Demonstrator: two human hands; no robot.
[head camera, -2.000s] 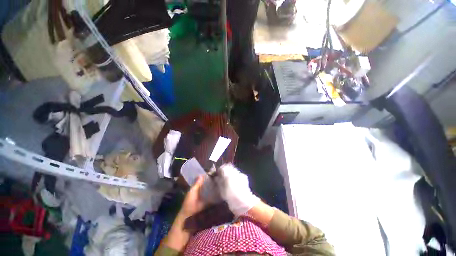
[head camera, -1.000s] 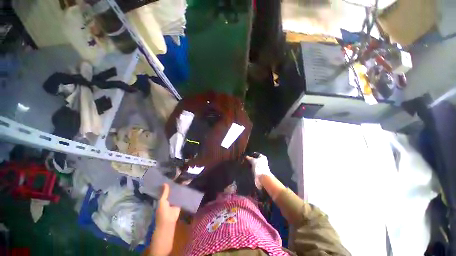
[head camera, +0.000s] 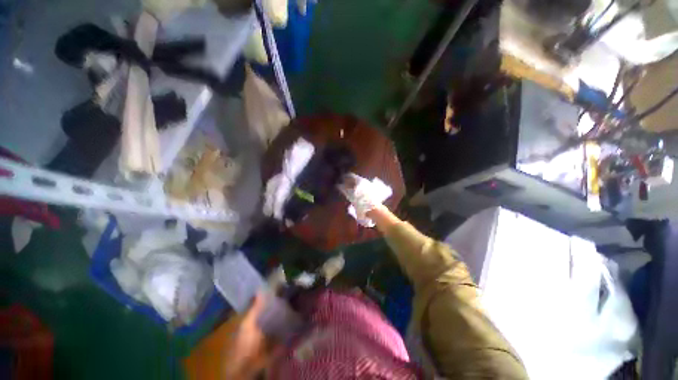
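The round reddish-brown stool (head camera: 383, 159) stands in front of me. A dark bundle (head camera: 327, 167) with a bright yellow-green tie (head camera: 304, 194) lies on it, beside a crumpled white piece (head camera: 290, 174). My right hand (head camera: 366, 199), in a white glove, is over the stool at the bundle's right side; its fingers are blurred, and I cannot tell if it grips anything. My bare left hand (head camera: 253, 338) is blurred low in the picture and holds a long grey card-like piece (head camera: 239, 280) near my apron.
A blue-rimmed container of pale cloth (head camera: 175, 289) is at lower left. A perforated metal bar (head camera: 111, 199) crosses the left side above a table with black and pale strips (head camera: 140, 111). A white-covered table (head camera: 550, 297) is at right, below a grey machine box (head camera: 483, 182).
My right hand has moved forward from beside my apron onto the stool. The small white piece at the stool's right no longer shows. My left hand keeps the grey piece. The view has shifted.
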